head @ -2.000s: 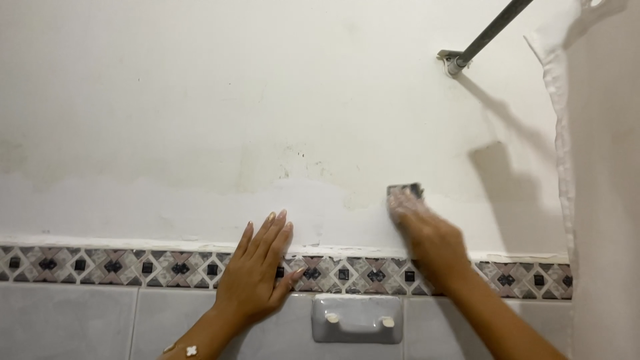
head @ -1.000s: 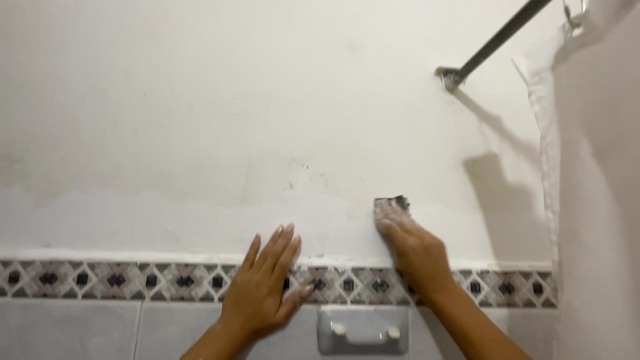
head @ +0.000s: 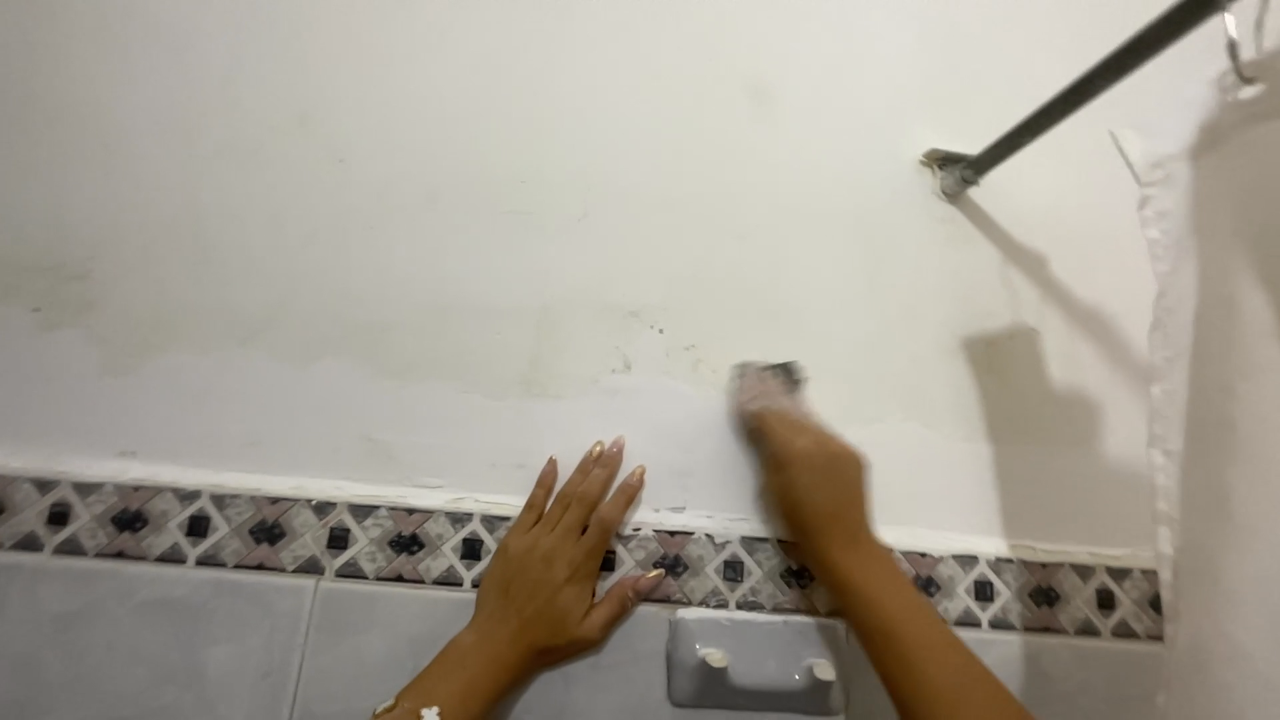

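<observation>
My left hand [head: 560, 560] lies flat with spread fingers over the patterned border tiles [head: 405, 543], its fingertips on the white wall [head: 640, 200] just above them. My right hand [head: 805, 470], blurred, grips a small dark-edged sheet or pad [head: 785, 374] against the wall, up and to the right of the left hand. What this piece is made of cannot be told; the fingers hide most of it, and they look whitish with dust. Behind both hands a whiter, smoother band [head: 660, 410] runs along the lower wall, with small dark specks above it.
Below the border are grey wall tiles [head: 160, 620] and a grey ceramic holder [head: 757, 662] with two stubs. A dark shower rod [head: 1090, 90] meets the wall at the upper right. A pale curtain [head: 1230, 400] hangs along the right edge.
My right hand has shifted over the wall with the small piece still in its grip. The left hand stays spread at the border. The view has shifted slightly.
</observation>
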